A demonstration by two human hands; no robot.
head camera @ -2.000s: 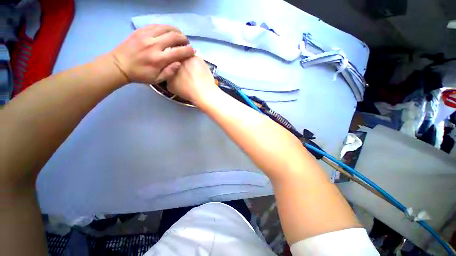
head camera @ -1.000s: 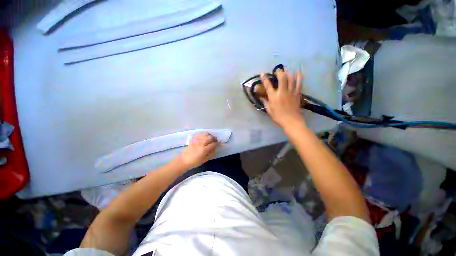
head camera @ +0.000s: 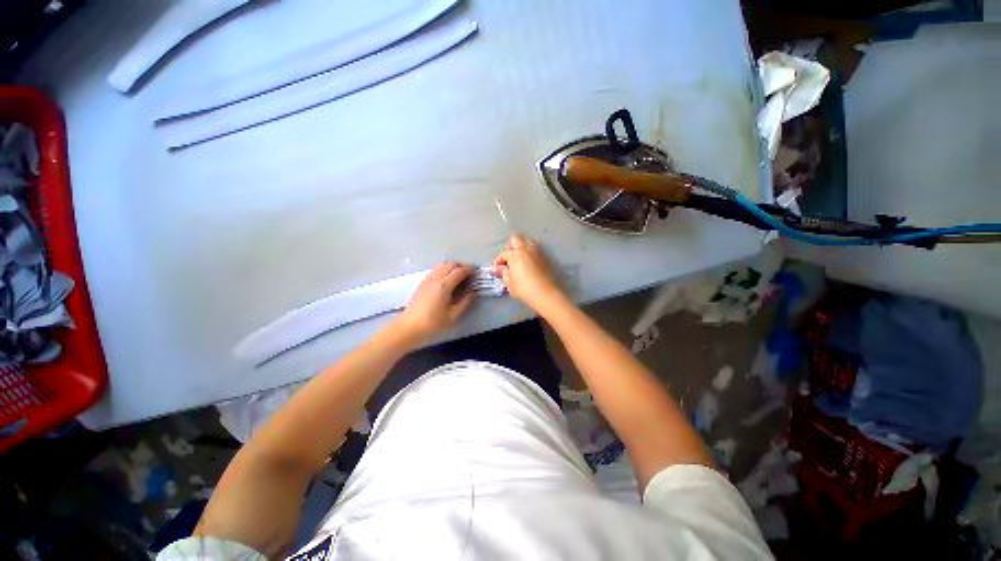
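A pale curved band piece lies near the table's front edge, with a thin dark line along its lower side. My left hand is on its right part, fingers bent down onto the cloth. My right hand pinches the band's right end, where the cloth looks gathered between the two hands. The steam iron, with a silver pointed rim and brown wooden handle, stands on the table up and right of my right hand, untouched.
Slim pressed bands lie farther up the table, with a wider arc at the far left. A red basket of grey-blue cut pieces stands left. The blue hose runs right from the iron. A white rag lies by the right edge.
My right hand has let go of the iron and moved down and left to the band's right end. My left hand stays on the band. The view has shifted slightly.
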